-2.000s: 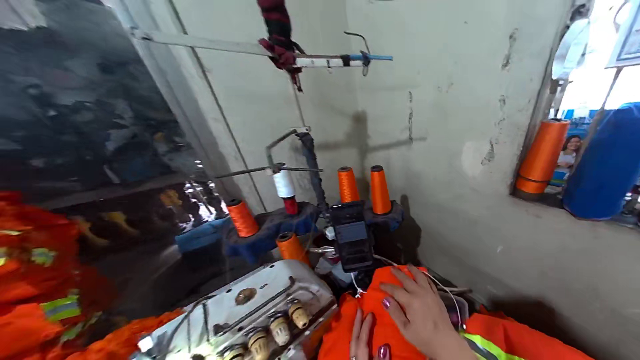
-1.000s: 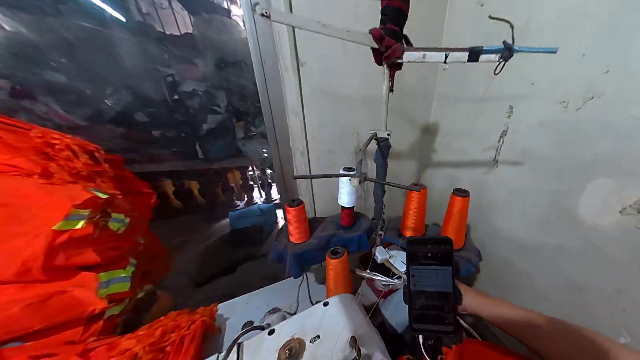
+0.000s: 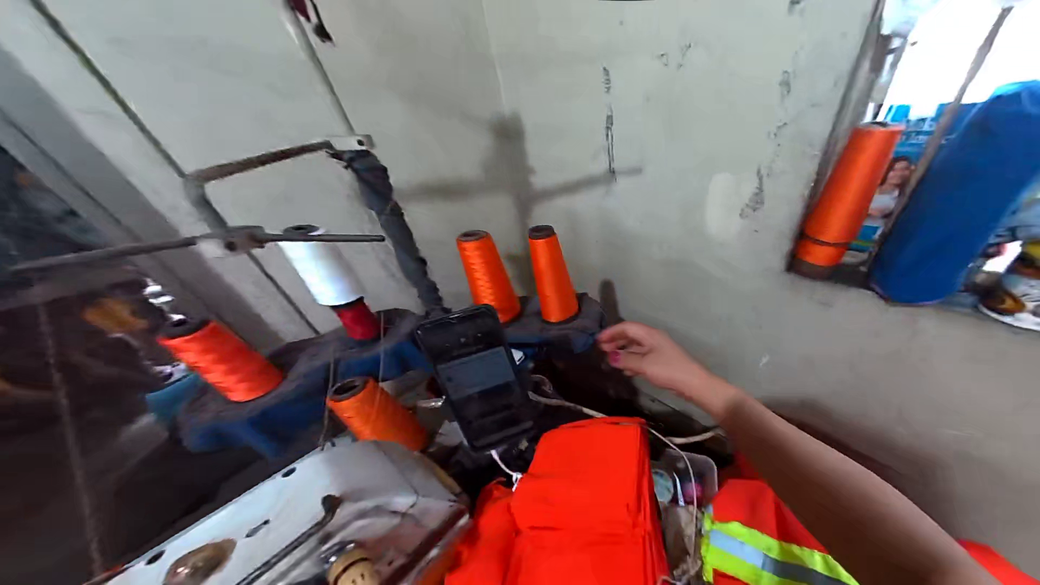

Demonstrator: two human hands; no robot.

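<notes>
My right hand reaches in from the right, its fingertips closed on a dark narrow object; blur hides what kind. Just left of it, two orange thread cones stand on the cloth-covered thread stand. A black smartphone leans upright below those cones, its screen lit. Folded orange fabric lies in front of the phone, beside the pale sewing machine. Further left are a white thread cone above a red one and two more orange cones. My left hand is out of view.
Metal thread-guide arms cross the upper left. A pale wall rises behind, with an orange cone and a blue wrapped object on a ledge at right. A clear plastic container, a white cord and orange fabric with reflective tape lie below.
Two seconds ago both hands lay on the orange fabric. My right hand is now up beside the thread stand with the dark object, and the left has gone from view. The view has swung about.
</notes>
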